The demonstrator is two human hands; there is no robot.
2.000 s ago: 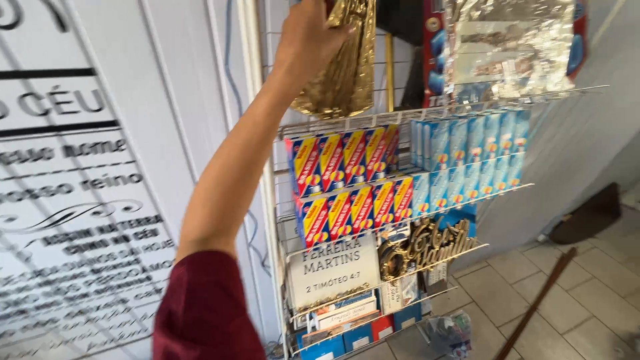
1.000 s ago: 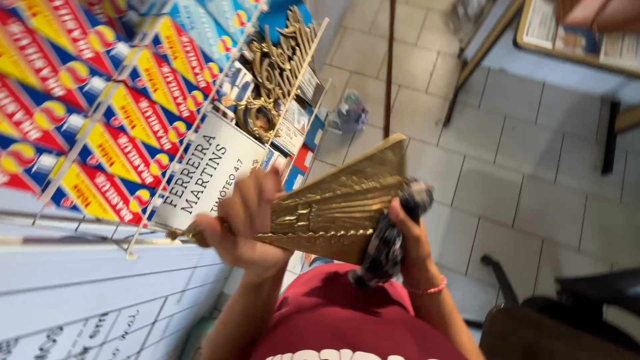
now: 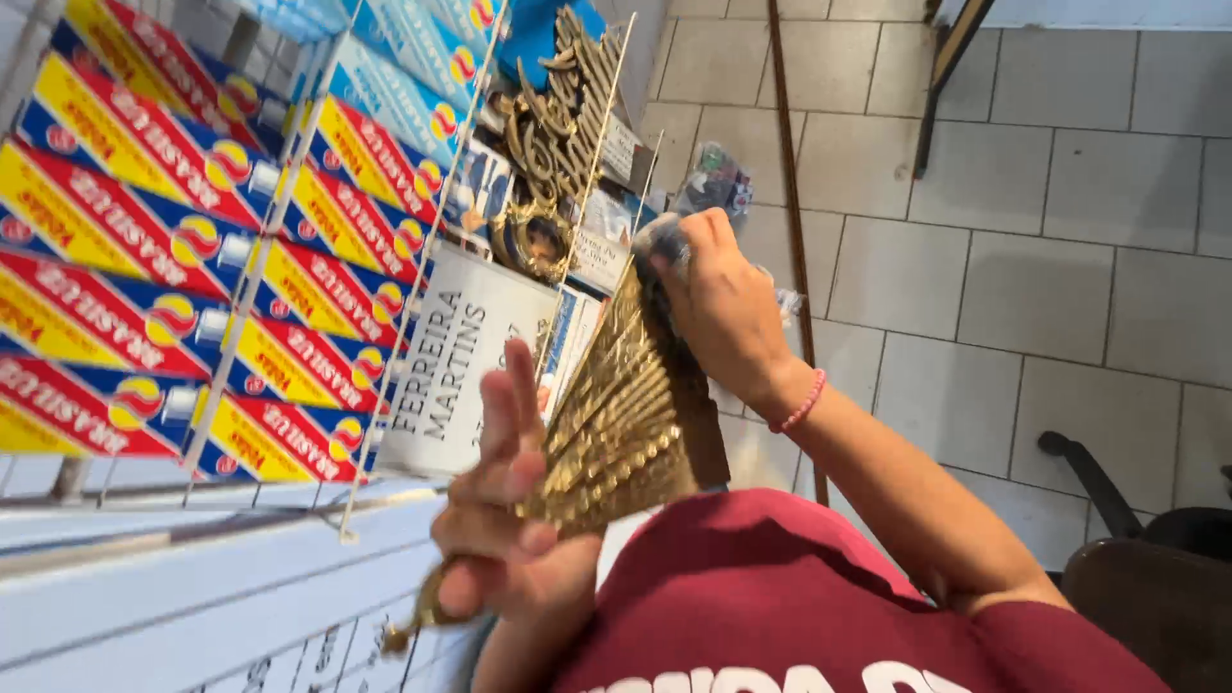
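Observation:
My left hand (image 3: 510, 520) holds a gold, pleated, triangular ornament (image 3: 616, 414) at its narrower lower left part, with several fingers raised. A small gold knob (image 3: 395, 637) sticks out below that hand; whether it belongs to the ornament is hard to tell. My right hand (image 3: 727, 308), with a pink beaded bracelet at the wrist, grips a bunched dark and grey cloth (image 3: 664, 245) against the ornament's upper end. The ornament's dark back edge shows under the right hand. Part of the ornament is hidden by my fingers.
A wire rack (image 3: 438, 212) at the left holds boxed light bulbs (image 3: 144, 202), a white lettered plaque (image 3: 462, 356) and gold lettering ornaments (image 3: 568, 115). A thin brown pole (image 3: 789, 173) stands beyond my right hand. Chair parts (image 3: 1145, 568) are at the right on the tiled floor.
Two seconds ago a hand held the gold ornament high at the rack; now it is low before me in my left hand. My right hand with the cloth has moved to its upper end. The view has tilted down.

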